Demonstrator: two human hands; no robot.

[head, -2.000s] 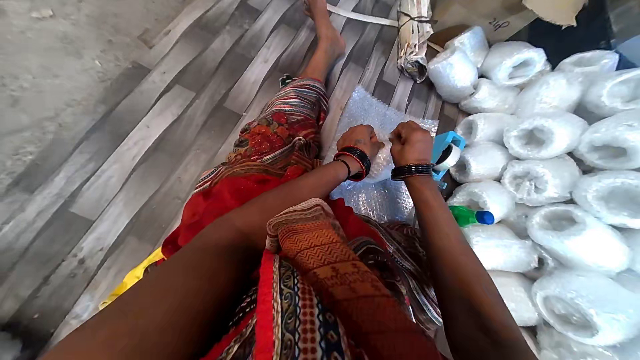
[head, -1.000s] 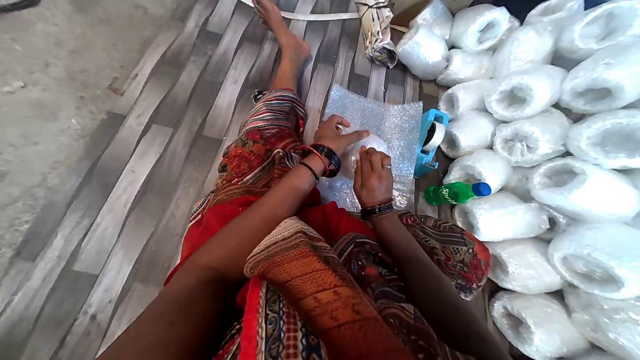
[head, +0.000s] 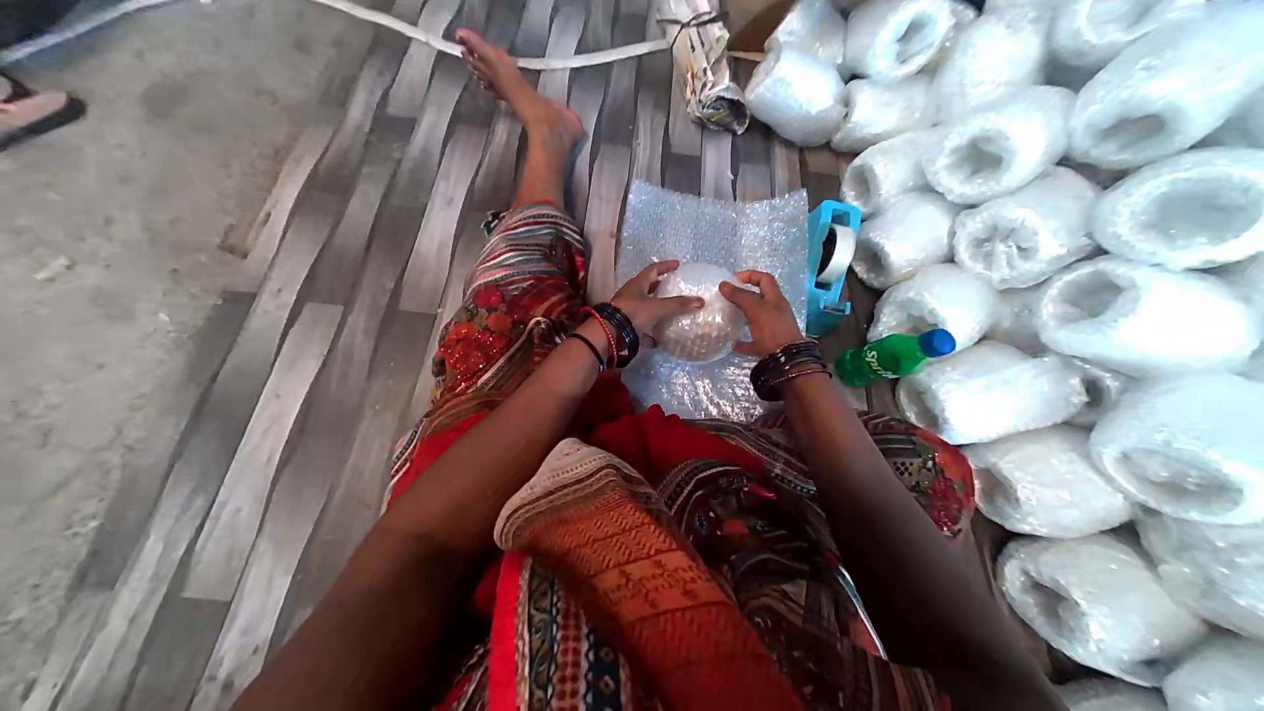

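Note:
A round whitish object, apparently with bubble wrap on it (head: 699,331), is between my two hands. My left hand (head: 654,301) grips its left side, thumb across the top. On its right side, my right hand (head: 768,311) has its thumb and fingers against it. Beneath lies a sheet of bubble wrap (head: 681,225) on the floor between my legs. A blue tape dispenser (head: 820,306) with a roll of clear or white tape (head: 837,254) stands just right of the sheet. What the round object is made of cannot be told.
Many bubble-wrapped bundles (head: 1027,227) are piled along the right. A green plastic Sprite bottle with a blue cap (head: 881,359) lies beside them. A tied bundle (head: 699,59) and a white strap (head: 592,59) lie at the top. Footwear (head: 35,111) is at the far left.
The round object now shows plainly between my hands, with a hand at each side; two seconds ago my hands were raised as fists above the sheet. The view has shifted.

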